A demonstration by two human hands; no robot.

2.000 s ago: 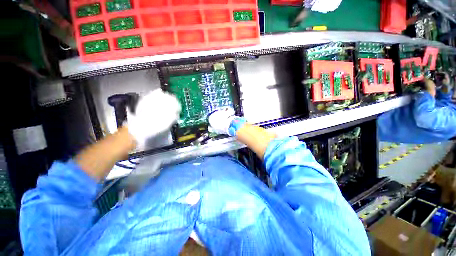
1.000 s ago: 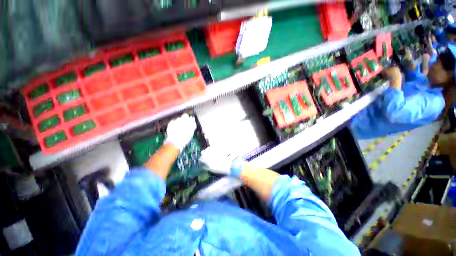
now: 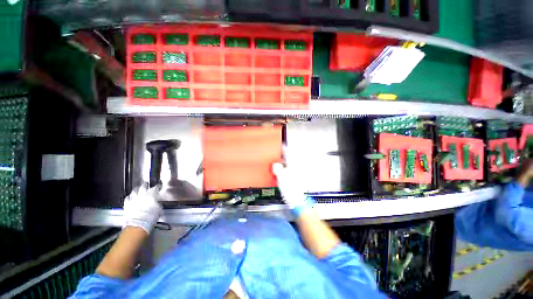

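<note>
A flat orange-red cover sheet [image 3: 242, 156] lies over the carrier fixture [image 3: 248, 197] in front of me and hides the board under it. My gloved right hand [image 3: 287, 184] has its fingertips on the sheet's right edge. The black barcode scanner [image 3: 156, 159] lies on the silver plate [image 3: 190, 133] at the left, its handle towards me. My gloved left hand [image 3: 142, 207] is at the handle's lower end. Whether its fingers are closed on the handle cannot be seen.
A red compartment tray [image 3: 217, 98] with small green boards stands on the shelf edge. Carriers with red sheets and small modules [image 3: 405, 160] lie on the line at the right. White papers [image 3: 396, 64] lie on the green mat. A person's blue sleeve [image 3: 497, 219] is at the far right.
The green board in front of me is now covered by the orange-red sheet. My left hand has moved from over the board to the scanner. My right hand is at the sheet's right edge.
</note>
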